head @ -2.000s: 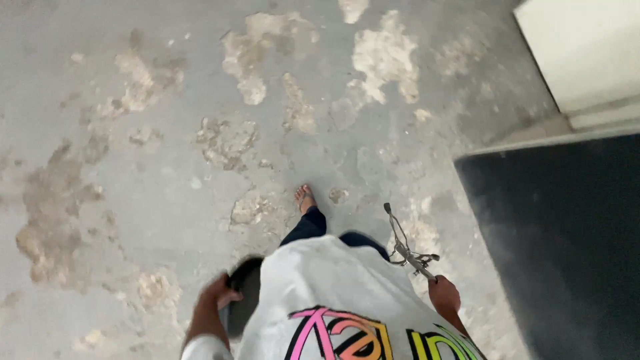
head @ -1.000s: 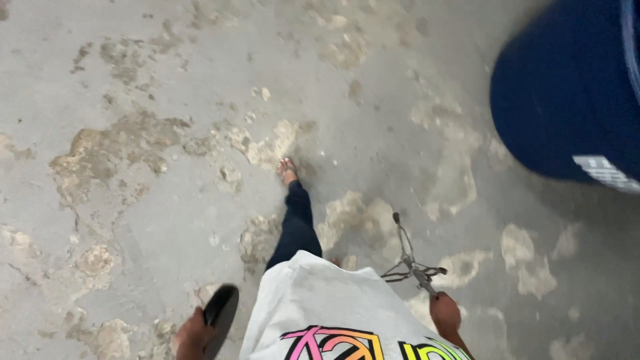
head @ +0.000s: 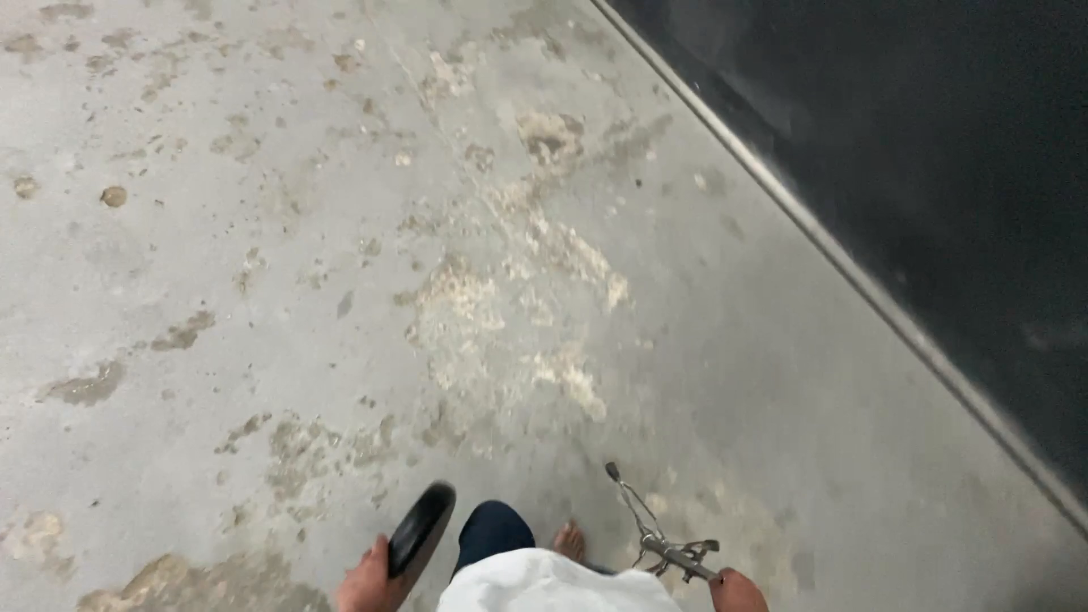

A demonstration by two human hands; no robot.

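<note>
At the bottom of the head view, my left hand (head: 371,580) grips a black rounded object (head: 422,529), held on edge beside my dark-clad leg; its exact kind is unclear. My right hand (head: 738,591) is closed around the end of a thin metal rod with folding wire-like arms and dark tips, possibly a small tripod or stand (head: 676,555). The rod points up and left, away from the hand. Between the hands show my white shirt (head: 557,586), a knee in dark trousers (head: 495,531) and one bare or sandalled foot (head: 570,541).
A worn grey concrete floor (head: 340,255) with flaked, stained patches spreads ahead and to the left. On the right stands a large dark panel or surface (head: 918,153), edged by a pale metallic strip (head: 816,225) running diagonally down to the right.
The view has moved over the floor. The blue barrel seen at right one second ago is out of view, and a dark, pale-edged surface shows there. Both hands keep their objects.
</note>
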